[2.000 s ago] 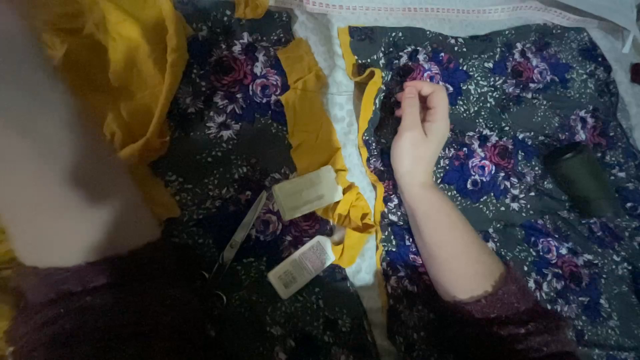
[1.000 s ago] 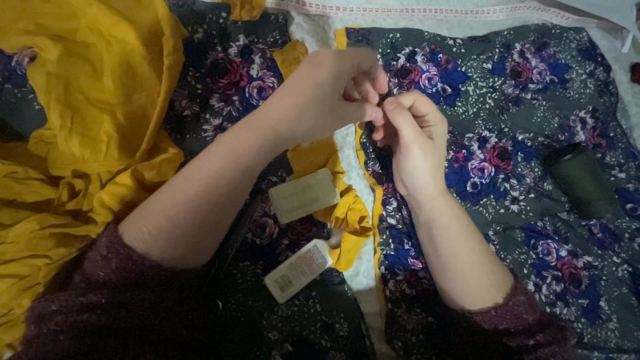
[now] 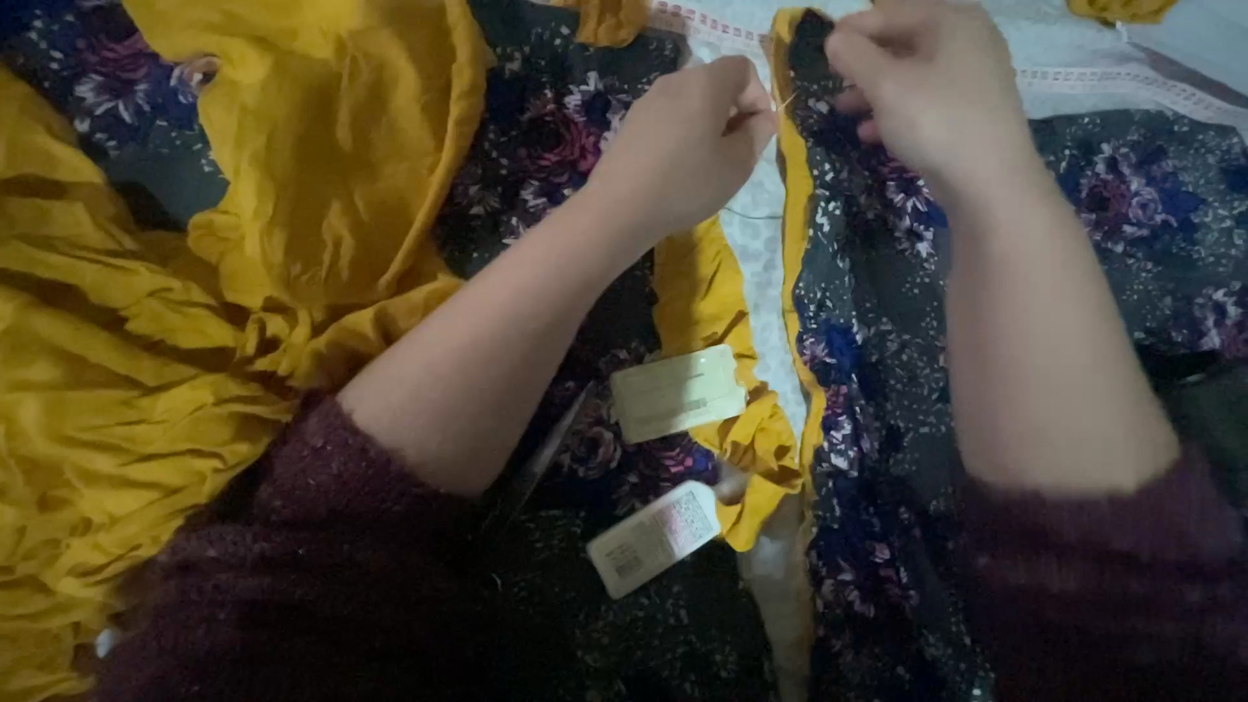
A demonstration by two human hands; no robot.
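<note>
My left hand [image 3: 687, 141] is at the upper middle, thumb and fingertips pinched beside the yellow edging strip [image 3: 795, 214]; a thin bit, perhaps a needle or thread, shows at the fingertips. A dark thread hangs below that hand across the pale cloth. At the upper right my right hand [image 3: 926, 97] pinches the top edge of the dark floral fabric [image 3: 877, 263], which the strip borders. Left of the strip lie a yellow fabric piece [image 3: 697, 292], a cream card tag [image 3: 678, 393] and a white printed tag [image 3: 655, 539].
Rumpled yellow cloth [image 3: 361, 127] covers the left side, over more dark floral fabric. Scissors [image 3: 546, 453] lie partly hidden beside my left forearm. White cloth with a pink-patterned border [image 3: 1131, 83] runs along the back. A dark object [image 3: 1204, 419] sits at the right, partly behind my right forearm.
My hands were together at the fabric's edge a second ago; they are now apart. The bordered edge of the floral fabric has been lifted and gathered, and my right hand is at its top.
</note>
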